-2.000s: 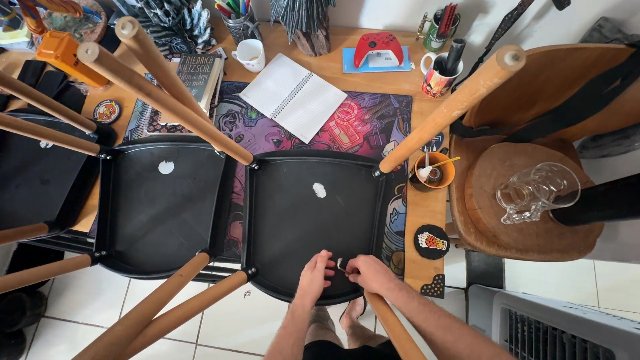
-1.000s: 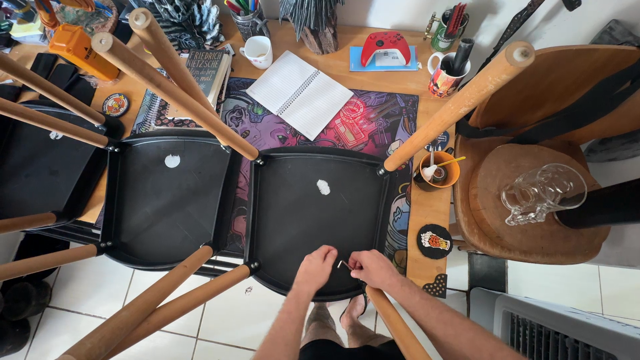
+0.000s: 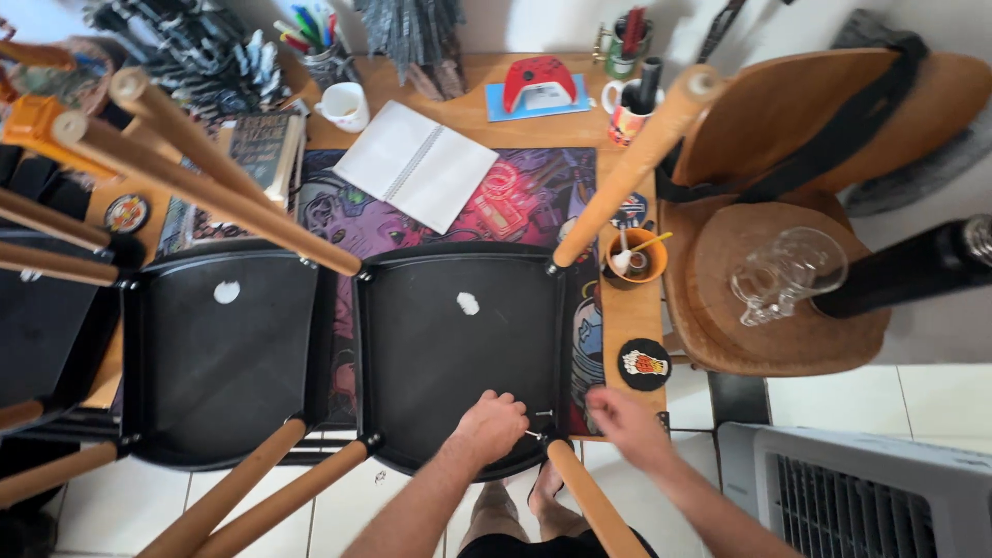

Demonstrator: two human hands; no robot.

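An upturned black chair seat [image 3: 457,349] with wooden legs lies in front of me. My left hand [image 3: 493,426] is over its near edge, fingers curled around a thin metal tool [image 3: 532,434], probably a hex key, whose end reaches the base of the near right wooden leg [image 3: 593,504]. A small screw [image 3: 545,413] lies on the seat just beyond that leg's base. My right hand [image 3: 620,418] is off to the right of the seat, fingers loosely bent; nothing shows in it, though it is blurred.
More upturned seats [image 3: 225,364] with legs stand at left. Behind are an open spiral notebook [image 3: 418,167], a white mug [image 3: 344,107] and a red game controller [image 3: 539,81]. An orange cup [image 3: 635,256] stands at right, near a wooden chair [image 3: 783,294] holding a glass mug [image 3: 790,271].
My right hand has moved right, away from the leg's base, where both hands were close together. My left hand stays near the leg's base with the thin tool.
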